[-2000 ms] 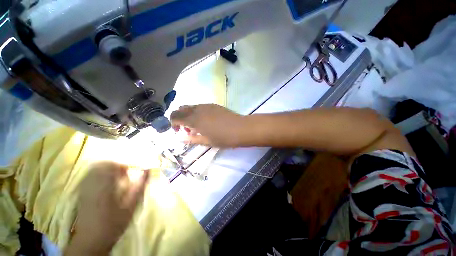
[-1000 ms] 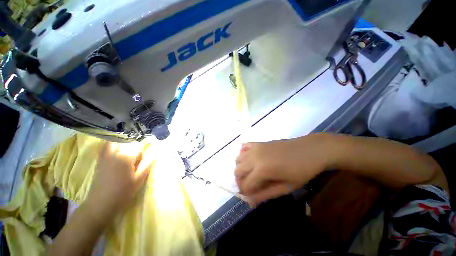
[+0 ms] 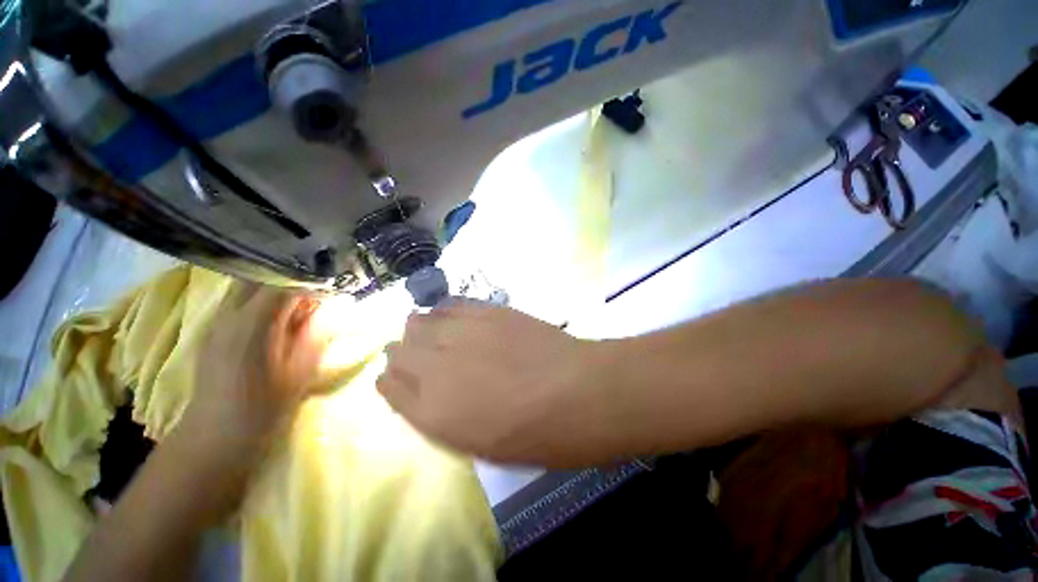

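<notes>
The yellow fabric [image 3: 376, 489] hangs in folds over the left and front of the machine bed. My left hand [image 3: 256, 352] is blurred and lies on the fabric left of the needle area, its fingers at the bright spot. My right hand [image 3: 478, 381] is just right of the needle area, knuckles up, fingertips hidden or lost in glare. The needle and presser foot cannot be made out. The pale-yellow binding strip [image 3: 594, 199] comes down behind the machine arm to the bed. The shiny binder attachment [image 3: 484, 290] shows only partly behind my right hand.
The white "JACK" machine head [image 3: 546, 85] with its tension knob [image 3: 410, 250] spans the top. Shears [image 3: 878, 171] lie near the control panel [image 3: 936, 127] at the right. The ruler-marked table edge [image 3: 581, 500] runs below my right forearm. White material lies at far right.
My right hand has moved left from the table's front edge to the needle area and now covers part of the attachment. My left hand stays on the fabric. The camera view has shifted.
</notes>
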